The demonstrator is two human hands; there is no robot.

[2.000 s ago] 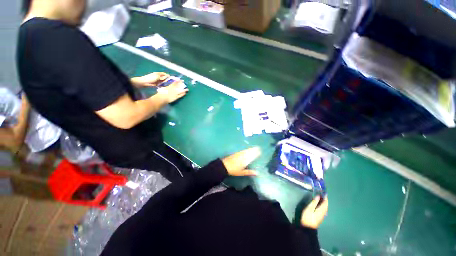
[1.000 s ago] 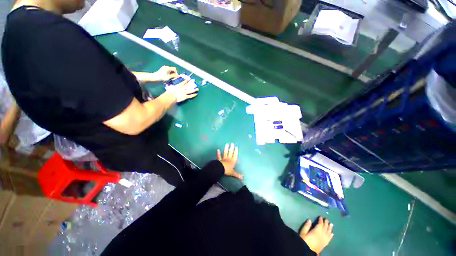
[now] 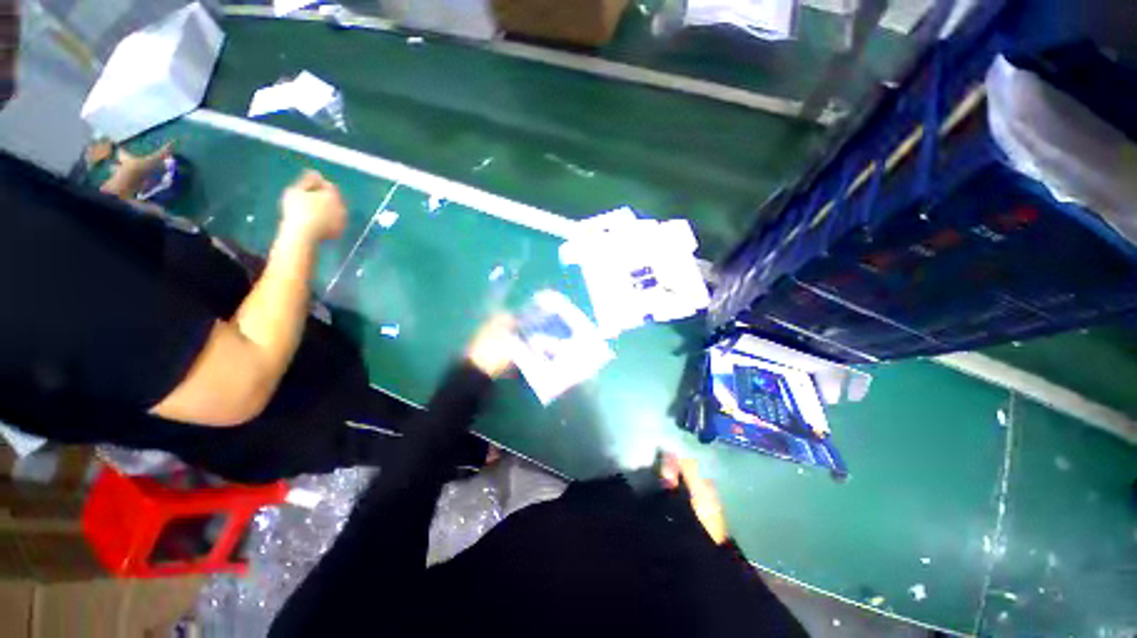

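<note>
A white printed sheet with a dark item on it (image 3: 557, 345) lies or is held at the middle of the bench, slightly blurred. My left hand (image 3: 494, 345) is at its left edge, fingers on it. My right hand (image 3: 696, 494) is near the bench's front edge, blurred, with nothing seen in it. A pile of white printed sheets (image 3: 638, 272) lies just beyond. The open blue printed carton (image 3: 771, 405) holds a box with a phone picture, to the right, untouched.
A tall stack of dark blue cartons (image 3: 923, 249) stands behind the open carton. Another worker's arm (image 3: 268, 330) reaches over the green bench (image 3: 873, 523) at left. A white box (image 3: 156, 72) is at the back left. A red stool (image 3: 162, 523) and clear plastic bags are on the floor.
My left hand has moved left and onto a white sheet that was not there before. My right hand has moved left, away from the carton. The other worker's hands have moved apart, leftward.
</note>
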